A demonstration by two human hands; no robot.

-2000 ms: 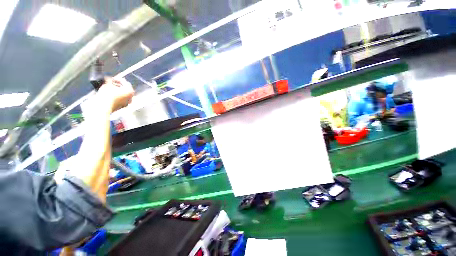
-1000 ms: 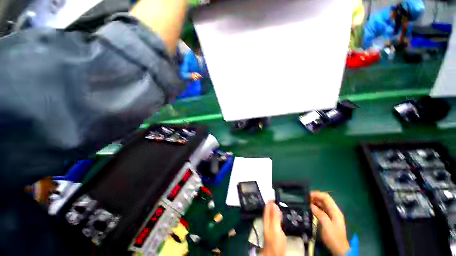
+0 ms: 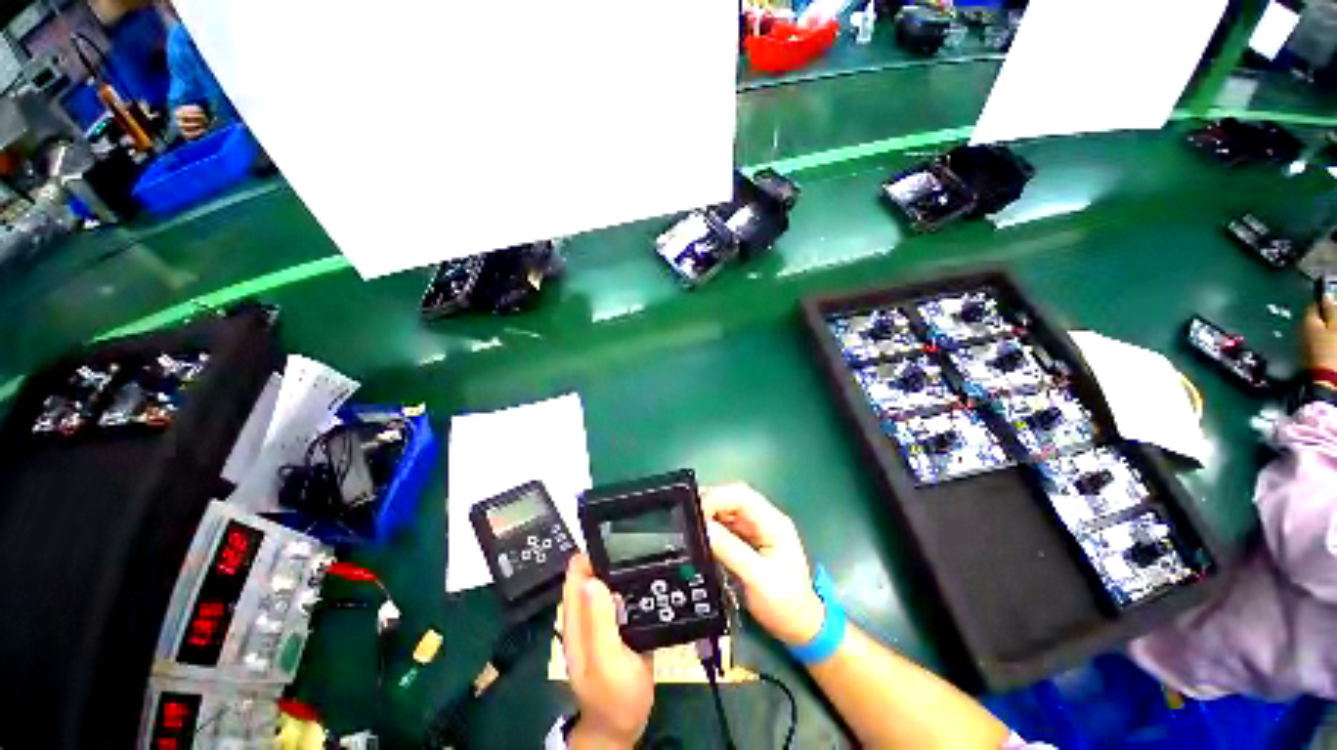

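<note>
A black handheld unit [image 3: 647,561] with a grey screen above round keys is held face up over the bench. My left hand [image 3: 604,659] grips its left side and lower corner. My right hand [image 3: 765,569], with a blue wristband, holds its right side. A thin black cable [image 3: 714,686] hangs from the unit's lower end. A second handheld unit [image 3: 524,542] lies on a white paper sheet [image 3: 472,440], just left of the held one. Its screen looks pale. A yellowish piece lies partly hidden under the held unit.
A DC power supply [image 3: 205,667] with red digits stands left, beside a blue bin [image 3: 406,491] of black cables. A black tray [image 3: 985,564] of circuit boards lies right. Dark housings [image 3: 722,235] line the bench back below a hanging white sheet [image 3: 499,117]. Another person's arm [image 3: 1246,586] is at right.
The view has tilted down and turned right. The grey-sleeved arm seen at left earlier is out of view. Both hands still hold the unit, which now appears larger, nearer the middle.
</note>
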